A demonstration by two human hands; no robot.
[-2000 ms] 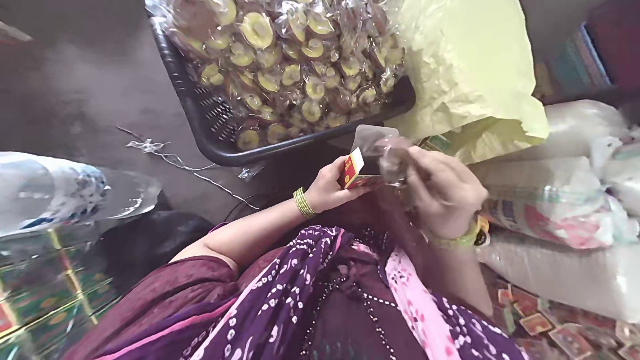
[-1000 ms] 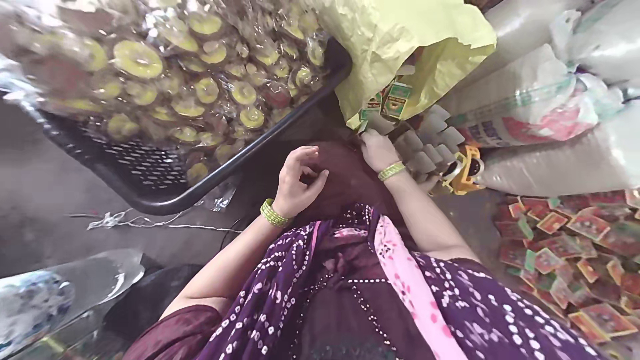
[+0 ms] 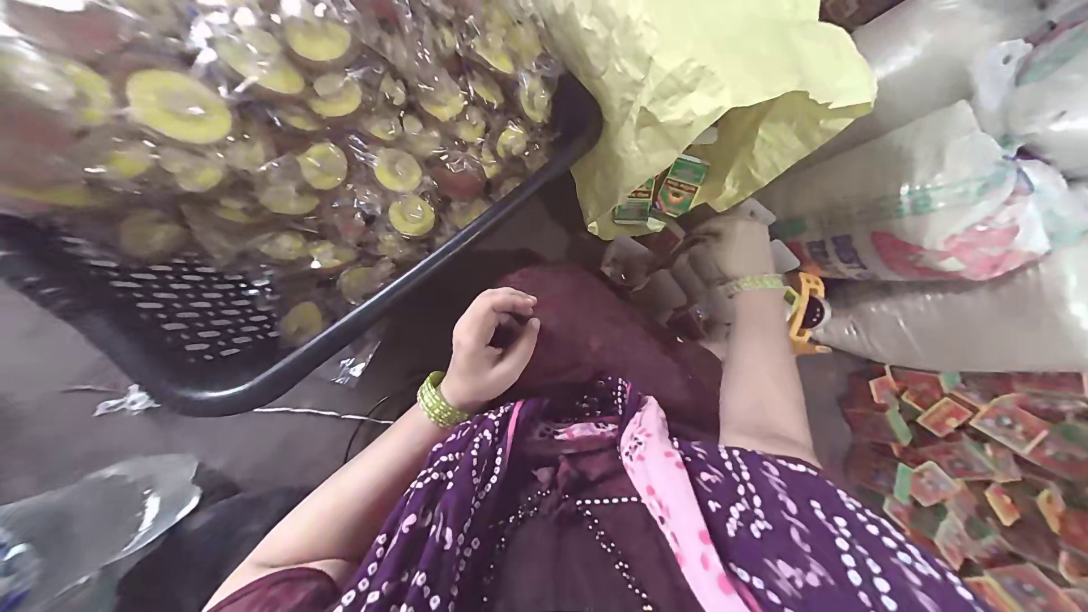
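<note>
My left hand (image 3: 495, 344), with green bangles at the wrist, hovers over my lap, its fingers curled and nothing seen in them. My right hand (image 3: 722, 246) reaches down among small open boxes (image 3: 667, 291) beside my lap; its fingers are blurred and partly hidden, so any hold cannot be told. Just above it, small green and red printed cartons (image 3: 682, 185) lie in the mouth of a yellow plastic bag (image 3: 671, 93). At upper left, a black plastic basket (image 3: 408, 293) is heaped with clear-wrapped pieces with yellow round parts (image 3: 411, 216).
Filled translucent sacks (image 3: 926, 212) lie at the right. Near my right wrist is a yellow-orange object (image 3: 806, 313). Many red and green packets (image 3: 943, 416) cover the floor at lower right. White string (image 3: 323, 414) and a clear plastic bag (image 3: 110, 501) lie at left.
Two seconds ago both hands were together at an open red and yellow box and a clear-wrapped piece. They are now apart, my right hand down among the small boxes. The view has shifted.
</note>
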